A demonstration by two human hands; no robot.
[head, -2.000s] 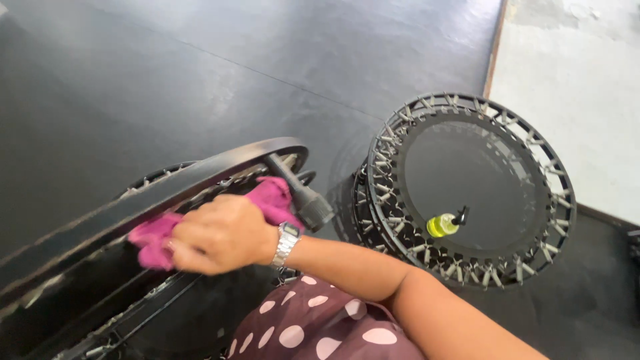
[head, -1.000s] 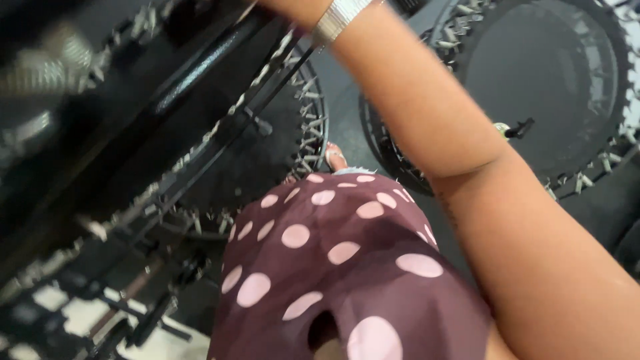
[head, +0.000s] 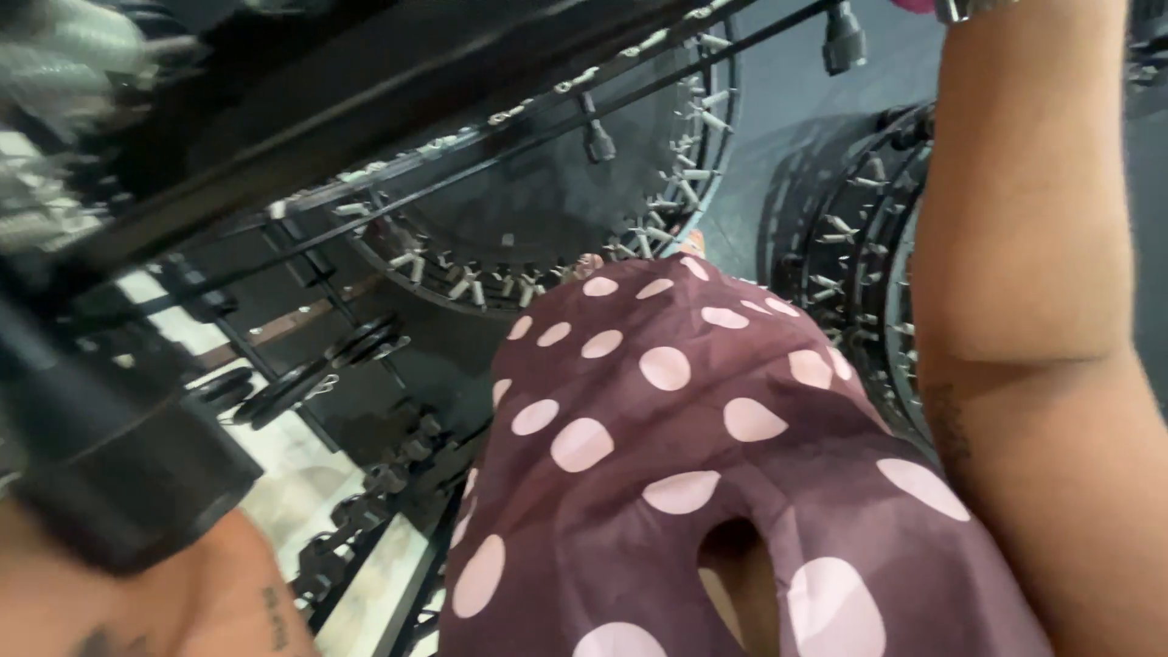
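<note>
My right forearm runs up the right side of the head view, and its metal watch (head: 972,9) is cut by the top edge; the right hand lies outside the picture. A sliver of pink cloth (head: 912,5) shows beside that wrist. At lower left, part of my left arm (head: 192,593) appears behind a black rubber-tipped leg (head: 137,484), with the left hand out of sight. A raised trampoline's black frame (head: 438,82) crosses the upper left diagonally, more rubber-tipped legs (head: 844,41) hanging from it.
Below the raised frame lies another round trampoline (head: 547,192) with pale cord loops. Stacked trampolines (head: 867,219) stand right of my polka-dot garment (head: 666,370). Racks with black weight plates (head: 283,392) and dumbbells (head: 365,511) are at lower left.
My right hand, seen earlier on the pink cloth against the trampoline frame, has left the picture. Part of my left arm has appeared at lower left. The view has tilted down strongly.
</note>
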